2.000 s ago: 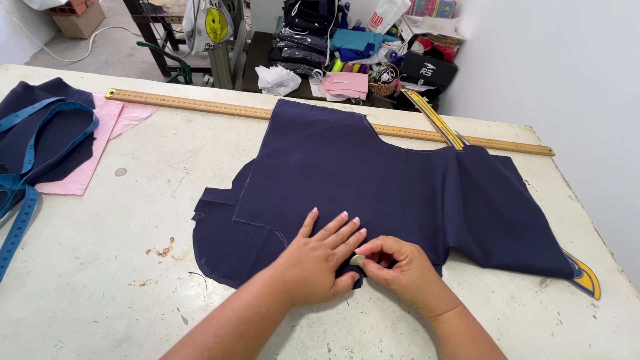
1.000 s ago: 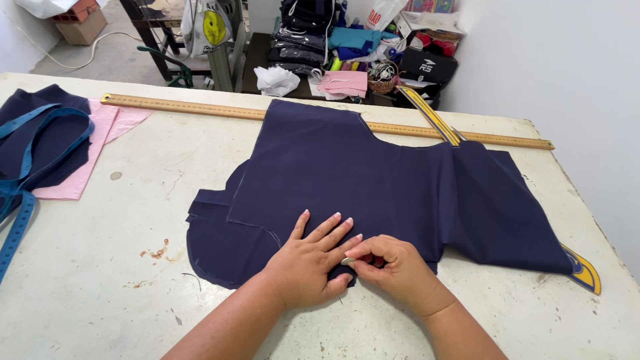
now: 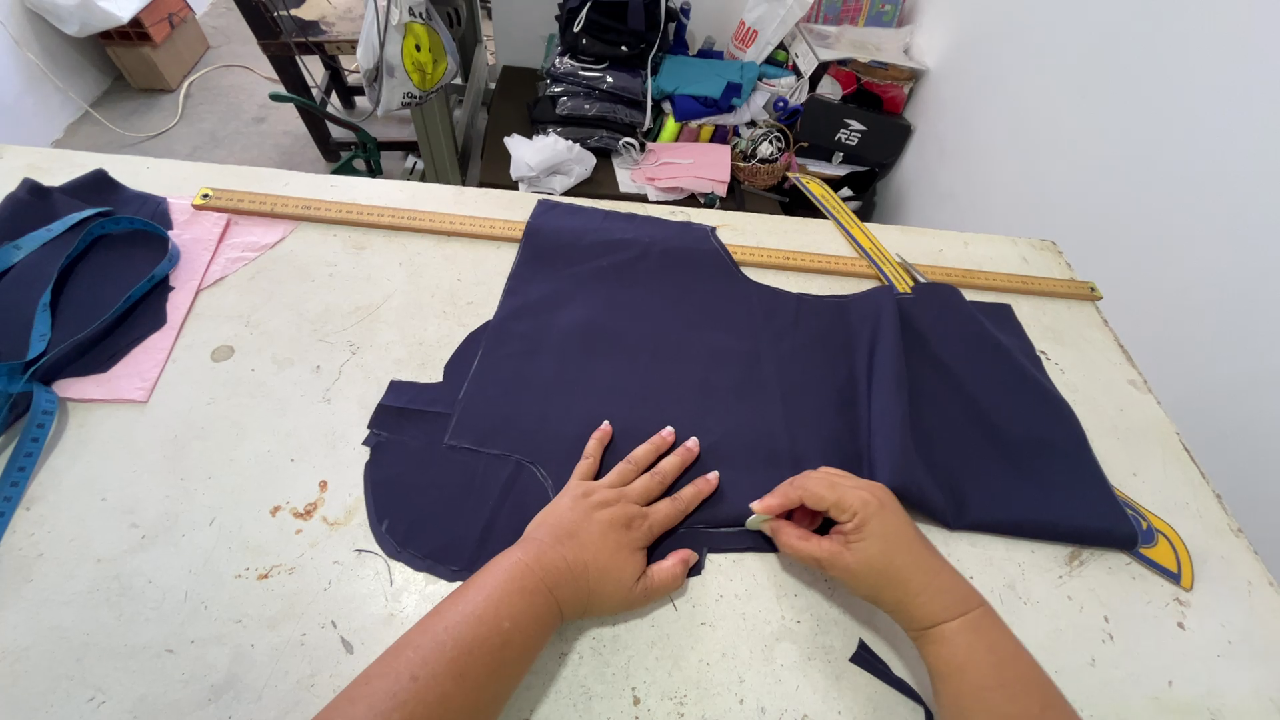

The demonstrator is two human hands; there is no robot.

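Observation:
Navy fabric pieces (image 3: 680, 370) lie overlapped on the white worktable, the upper one edged with a pale line. My left hand (image 3: 620, 520) rests flat on them near the front edge, fingers spread, holding nothing. Just right of it, my right hand (image 3: 840, 530) pinches a small pale piece of tailor's chalk (image 3: 758, 521) between thumb and index finger. The chalk touches the cloth where a pale line runs along the lower edge. A yellow and blue curved ruler (image 3: 1160, 540) sticks out from under the fabric at the right, and a yellow ruler (image 3: 855, 235) shows at its top edge.
A wooden measuring stick (image 3: 400, 217) lies along the back of the table (image 3: 250, 480), partly under the fabric. At the left, a blue tape measure (image 3: 40, 420) lies over navy and pink cloth (image 3: 185, 320). A narrow navy scrap (image 3: 885, 675) is near the front edge.
My right hand has moved to the right along the lower edge with the chalk, away from my left hand. A pale line shows between them now. My left hand stays flat on the fabric.

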